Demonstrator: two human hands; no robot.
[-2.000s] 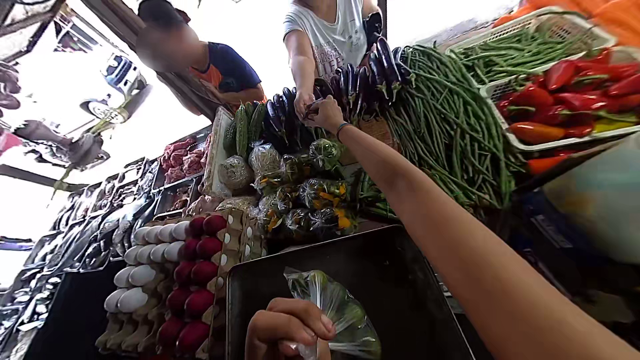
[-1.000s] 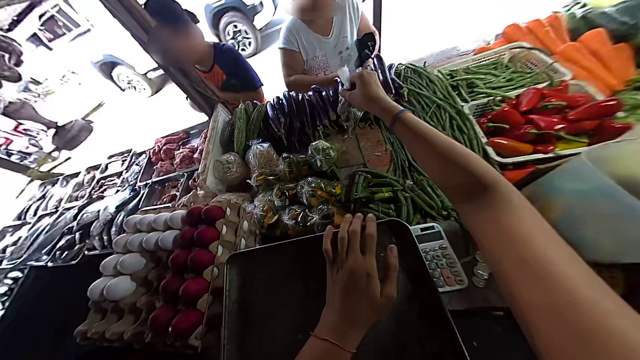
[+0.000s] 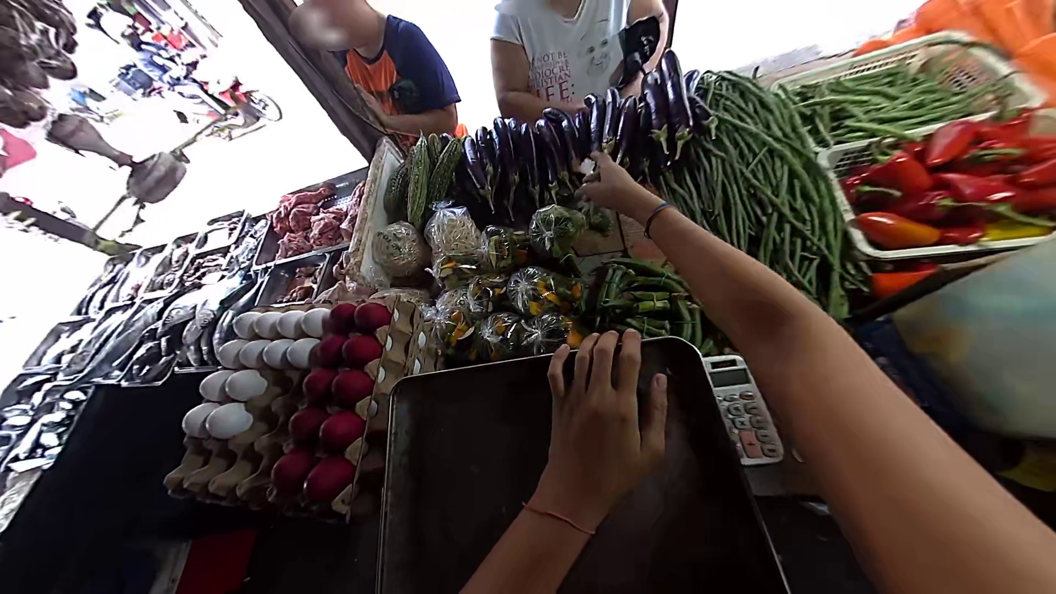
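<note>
My left hand (image 3: 606,417) lies palm down with spread fingers on a black metal tray (image 3: 462,462), its fingertips at the tray's far edge. My right hand (image 3: 615,186), a blue band on its wrist, reaches across the stall to the row of purple eggplants (image 3: 511,161). A small white thing (image 3: 587,166) shows pinched at its fingertips; what it is cannot be told. Below that hand are bagged vegetables (image 3: 557,231) and a pile of green okra (image 3: 643,301). A white calculator (image 3: 742,408) sits right of the tray.
White and dark red eggs (image 3: 342,431) stand in cartons at the left. Long green beans (image 3: 755,173) and a basket of red peppers (image 3: 899,173) are at the right. Meat (image 3: 313,219) and fish trays (image 3: 148,338) line the far left. Two people stand across the stall.
Two seconds ago my left hand held a plastic bag of green produce over the tray; the bag is out of it now. My right hand has come away from the person opposite, down to the eggplants.
</note>
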